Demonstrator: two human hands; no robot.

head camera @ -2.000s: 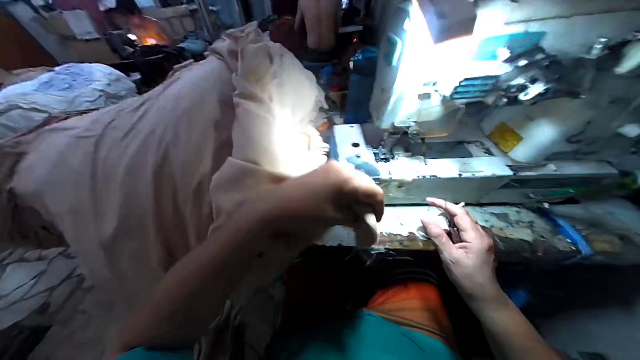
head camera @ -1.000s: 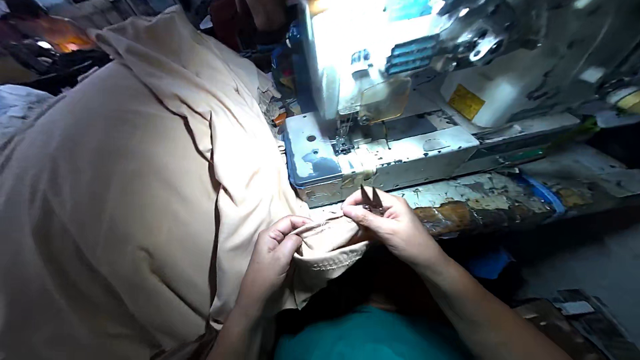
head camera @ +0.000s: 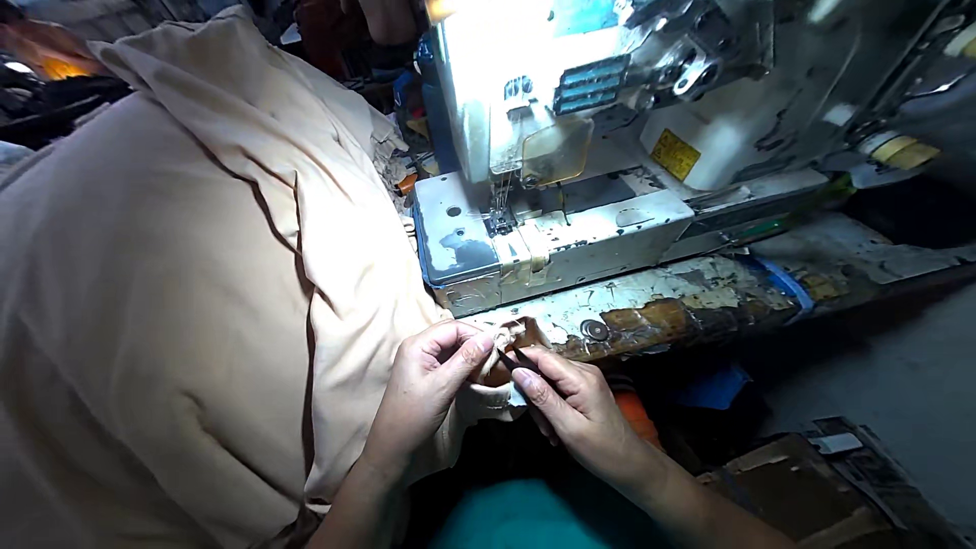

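Note:
Beige fabric [head camera: 229, 305] lies in a large heap on the left, and one edge of it reaches the front of the sewing machine. My left hand [head camera: 427, 381] pinches that edge between thumb and fingers. In my right hand [head camera: 572, 396] is a small pair of dark thread snips [head camera: 518, 361], its two pointed blades apart and touching or close to the bunched, stitched edge. Both hands are just in front of the machine bed. The industrial sewing machine [head camera: 557, 236] has its needles and presser foot above the bed, under a bright lamp. The snips' handles are mostly hidden by my fingers.
The worn table edge [head camera: 663, 316] runs below the machine, with a blue strap [head camera: 785, 286] around it at the right. A round dark knob or bolt [head camera: 594, 329] sits near my right hand. Cardboard [head camera: 793, 488] lies low at the right. Part of a person shows behind.
Two seconds ago my right hand rested on the table edge, apart from the left. Both hands now meet at the fabric edge, and the snips' tips have moved down to it. The view has shifted closer.

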